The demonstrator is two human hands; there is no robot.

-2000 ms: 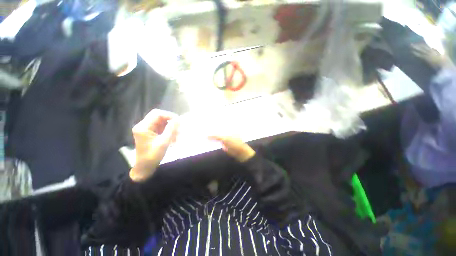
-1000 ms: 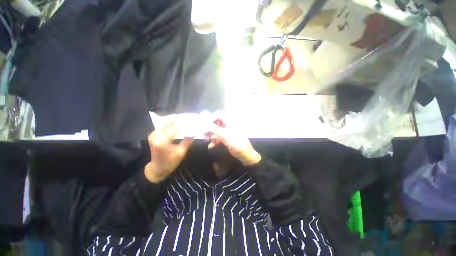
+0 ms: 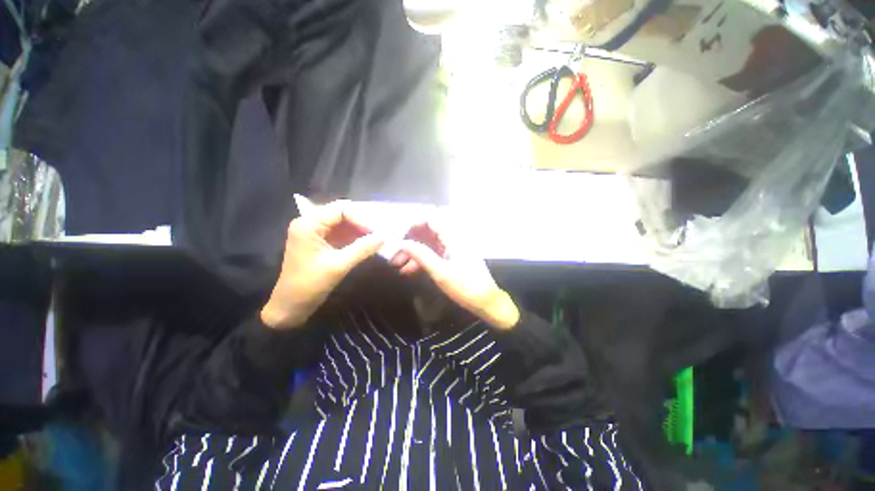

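My left hand (image 3: pixel 317 264) and my right hand (image 3: pixel 462 278) meet at the front edge of the white table top (image 3: pixel 595 216). Their thumbs and fingertips are close together around a small pale piece (image 3: pixel 389 247), washed out by glare. A pale pointed tip shows beyond my left fingers. Whether my right fingers grip the piece is hard to tell. Black garment fabric (image 3: pixel 317 115) lies spread left of the lamp glare and hangs over the table edge. The needle area is lost in the glare.
The sewing machine (image 3: pixel 700 58) crosses the upper right. Snips with black and red handles (image 3: pixel 573 107) rest against it. A crumpled clear plastic bag (image 3: pixel 729 254) hangs at the right. A green plastic edge (image 3: pixel 682 408) is at the lower right, near a person's lilac sleeve (image 3: pixel 827 369).
My hands were apart two seconds ago and have come together at the table edge. Since one second ago the fingers have shifted slightly. The view has turned, bringing more black fabric into sight.
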